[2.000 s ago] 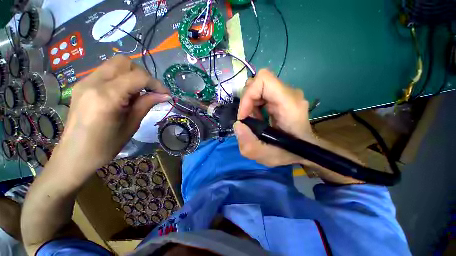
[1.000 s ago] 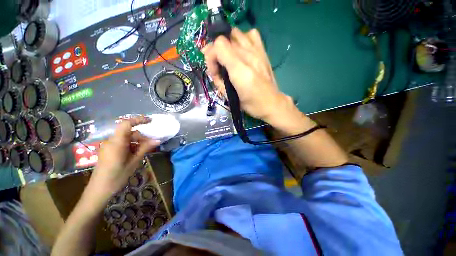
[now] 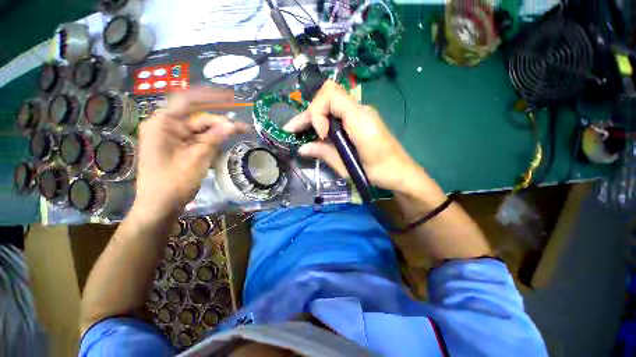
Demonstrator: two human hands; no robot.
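My right hand (image 3: 352,132) holds the black soldering iron (image 3: 349,157), its metal end pointing up and away. Its thumb and fingertip touch the near right rim of a green ring PCB (image 3: 265,125). A silvery stator (image 3: 258,169) with a round centre lies just below that board, with thin leads around both. My left hand (image 3: 178,143) hovers left of the board, blurred, thumb and a finger close together; whether a thin wire is between them cannot be told.
Several stators (image 3: 73,150) stand at the left. More green rings (image 3: 373,42) lie at the upper right. A gold-red round pot (image 3: 471,31), a black fan (image 3: 551,59) and a small round part (image 3: 601,141) are further right. A carton (image 3: 226,268) of assemblies sits below the bench edge.
Since a second ago, my left hand has risen from the white oval towards the ring board. My right hand has come down and nearer, still with the iron. The view has shifted.
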